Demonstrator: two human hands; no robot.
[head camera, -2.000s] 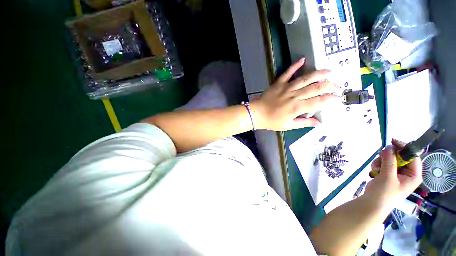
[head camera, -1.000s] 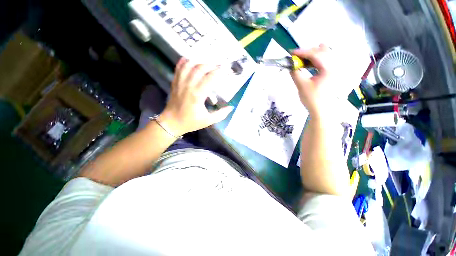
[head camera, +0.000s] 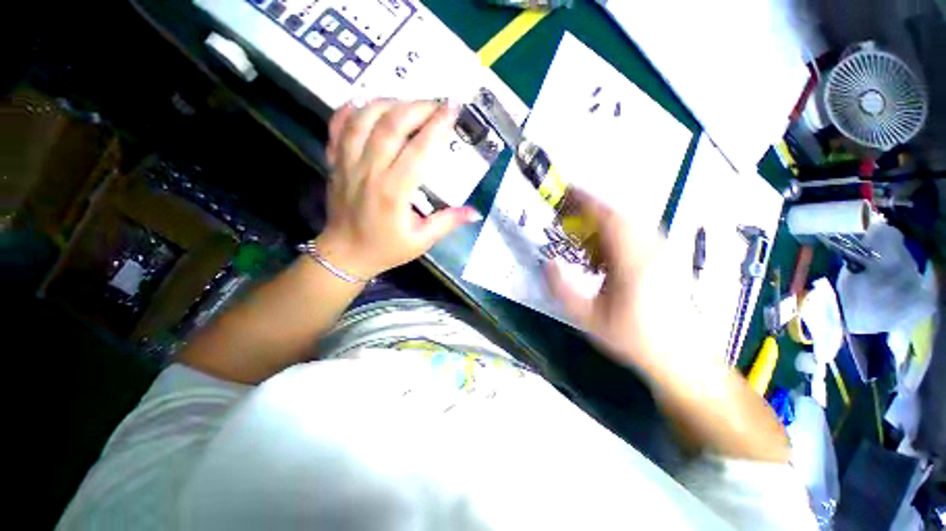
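The white torque tester (head camera: 311, 62) lies at the upper left with its keypad showing. My left hand (head camera: 389, 182) rests on its near end, fingers spread, beside the dark metal socket (head camera: 473, 127). My right hand (head camera: 612, 270), blurred, holds the yellow-and-black grip of the torque wrench (head camera: 548, 185). The wrench's metal head reaches the socket; whether it is engaged I cannot tell. Small dark parts (head camera: 563, 250) are piled on a white paper sheet (head camera: 648, 130), partly hidden by my right hand. A few more lie apart near the sheet's top.
A digital caliper (head camera: 749, 272) and a dark pen (head camera: 699, 249) lie on the right sheet. Beyond are a yellow handle (head camera: 763, 365), a white roll (head camera: 830, 217) and a small white fan (head camera: 873, 99). An open carton (head camera: 127, 264) stands at the lower left.
The view has turned and moved closer to the bench. My right hand has brought the wrench down and towards me, its head now at the socket. My left hand stays on the tester.
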